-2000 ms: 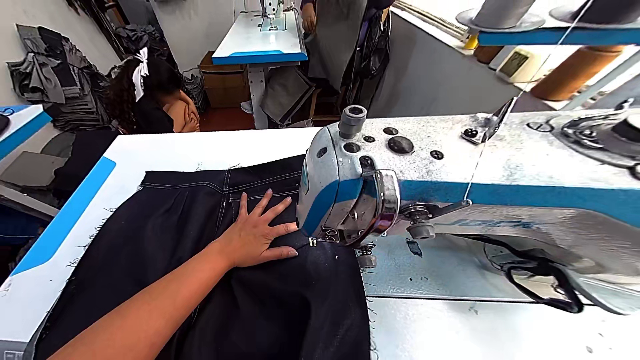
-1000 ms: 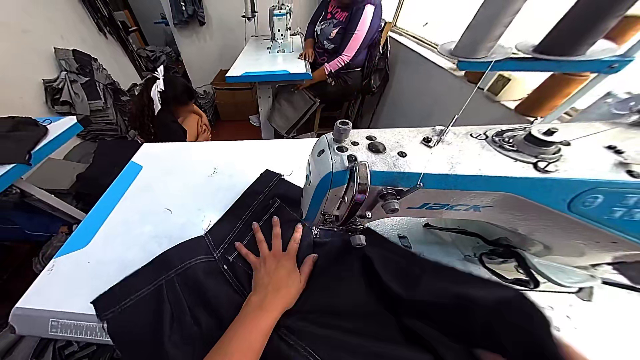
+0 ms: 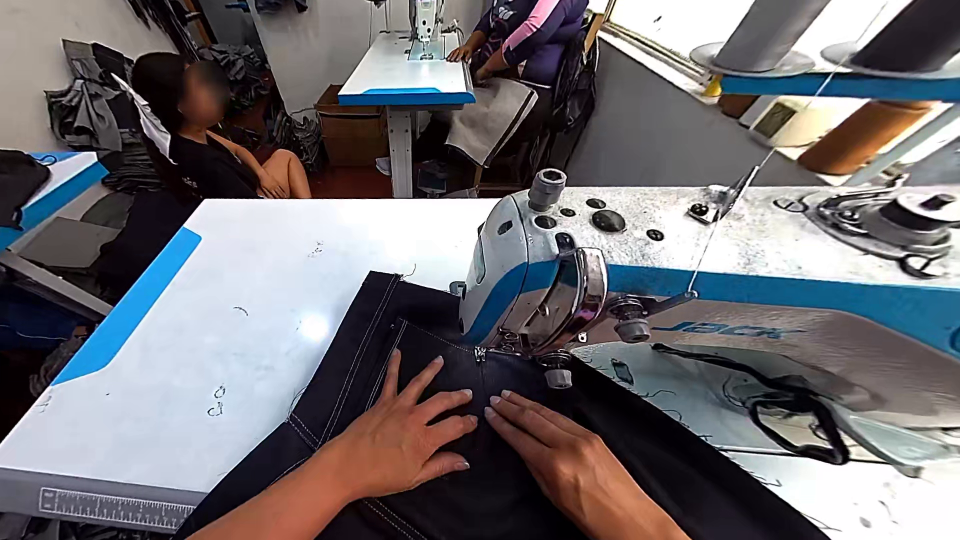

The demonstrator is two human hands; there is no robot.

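Observation:
Dark fabric with pale topstitching (image 3: 360, 330) lies over the white sewing table and under the head of a Jack industrial sewing machine (image 3: 510, 270). My left hand (image 3: 397, 435) rests flat on the cloth with its fingers spread, left of and below the presser foot (image 3: 480, 354). Close to its right, my right hand (image 3: 562, 450) presses on the same cloth, fingers extended and side by side. Neither hand grips anything. A line of stitching runs along a patch of cloth to the presser foot. The needle tip cannot be made out.
Loose thread bits lie on the white tabletop (image 3: 262, 300). Thread cones (image 3: 772, 30) stand on a rack at upper right. Beyond the table, one person (image 3: 217, 157) sits at left; another (image 3: 532, 45) works at a second sewing machine (image 3: 426, 30). Piled garments (image 3: 90, 112) lie at far left.
The cloth has turned and shifted under the machine head. My right hand, at the lower right edge one second ago, now lies beside my left. The seated person at left has raised their head.

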